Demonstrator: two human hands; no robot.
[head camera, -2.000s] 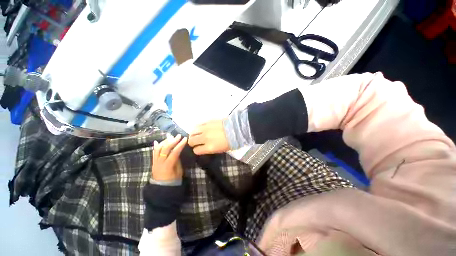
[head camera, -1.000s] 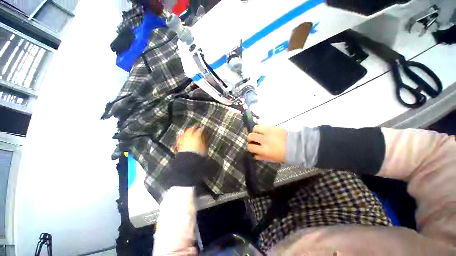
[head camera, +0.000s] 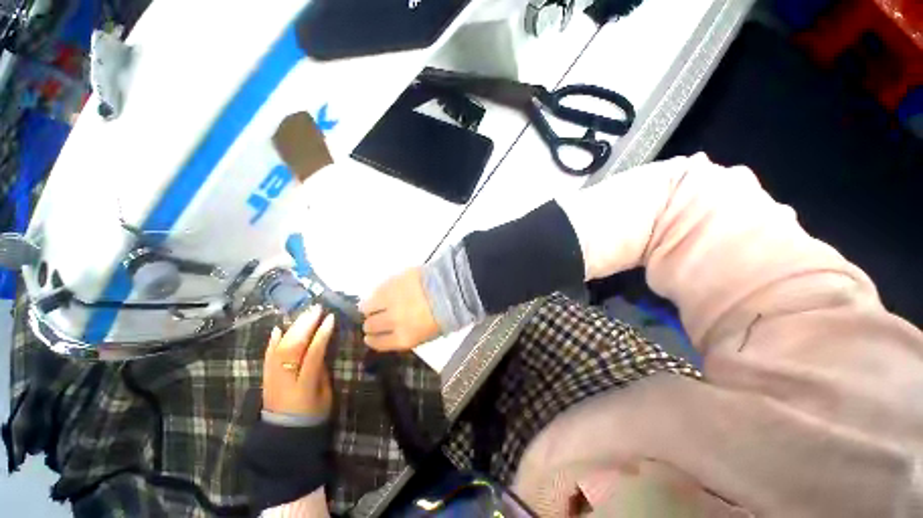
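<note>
The plaid garment piece (head camera: 207, 395) lies under the machine head and drapes to the left and toward me. A black binding tape (head camera: 400, 405) runs from the needle area down toward my lap. My left hand (head camera: 300, 366) lies on the plaid cloth with its fingertips close to the presser foot area (head camera: 288, 293); the fingers press the cloth. My right hand (head camera: 400, 312) pinches the black tape just right of the foot. The needle point itself is hidden. The white sewing machine (head camera: 192, 121) with a blue stripe stands above the cloth.
Black-handled shears (head camera: 582, 126) and a black flat pad (head camera: 425, 152) lie on the table, right of a brown tag (head camera: 302, 145). The ruler-marked table edge (head camera: 663, 96) runs along the right. Small-checked cloth (head camera: 567, 354) covers my lap. Red items (head camera: 880, 46) show top right.
Since one second ago, my left hand has moved from farther left on the cloth up beside the foot. My right hand stays at the tape near the foot. The camera view has turned.
</note>
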